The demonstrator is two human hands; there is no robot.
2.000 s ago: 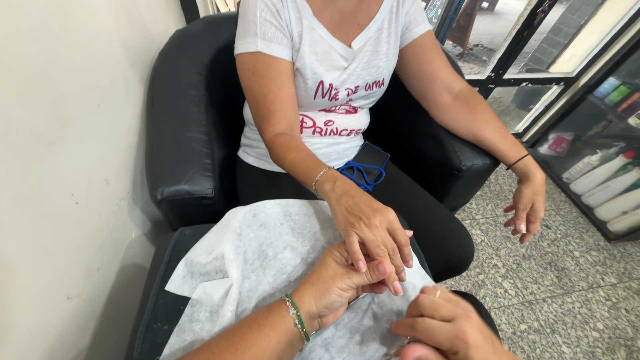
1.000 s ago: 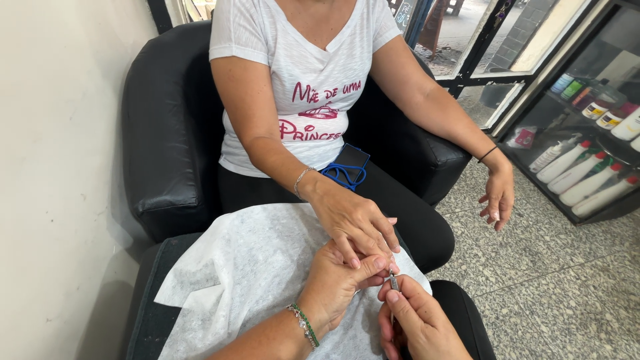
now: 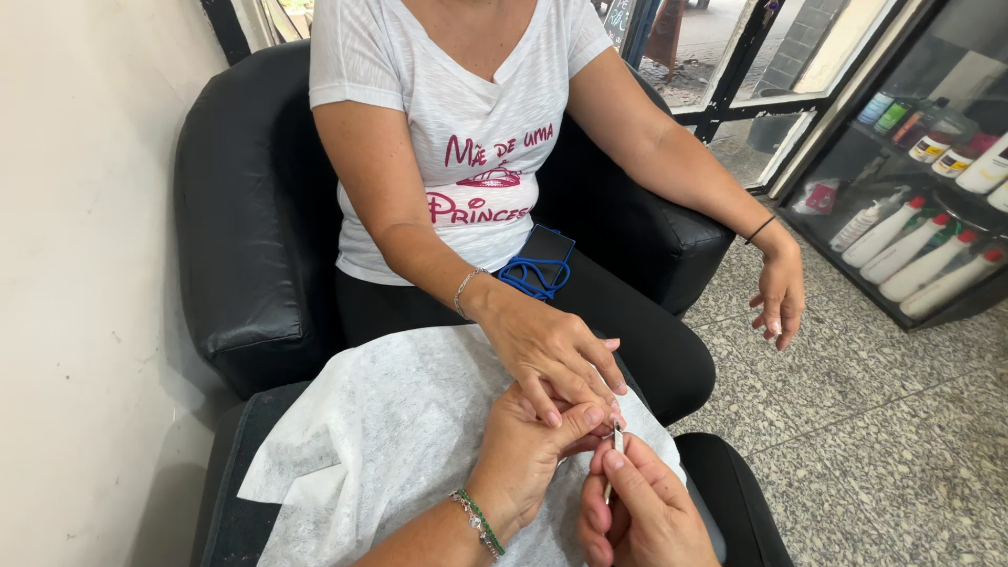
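My left hand (image 3: 524, 453), with bracelets at its wrist, grips a finger of the seated person's hand (image 3: 551, 354) between thumb and fingers. In my right hand (image 3: 642, 504) is a pair of metal cuticle nippers (image 3: 617, 453), held between thumb and fingers. Its tip meets the nail area of the held finger; whether the jaws are closed cannot be told. Beneath the hands a white disposable cloth (image 3: 394, 417) lies over a dark padded rest (image 3: 236, 472).
The person sits in a black armchair (image 3: 228, 205), with a phone on a blue cord (image 3: 543, 264) in the lap. The person's other hand (image 3: 780, 291) hangs past the armrest. At right stands a display cabinet (image 3: 874, 307) holding bottles; a wall (image 3: 79, 276) is at left.
Two seconds ago my right hand was lower and apart from the held finger; since then it has come up, and the nippers are at the fingertip. My left hand keeps its hold.
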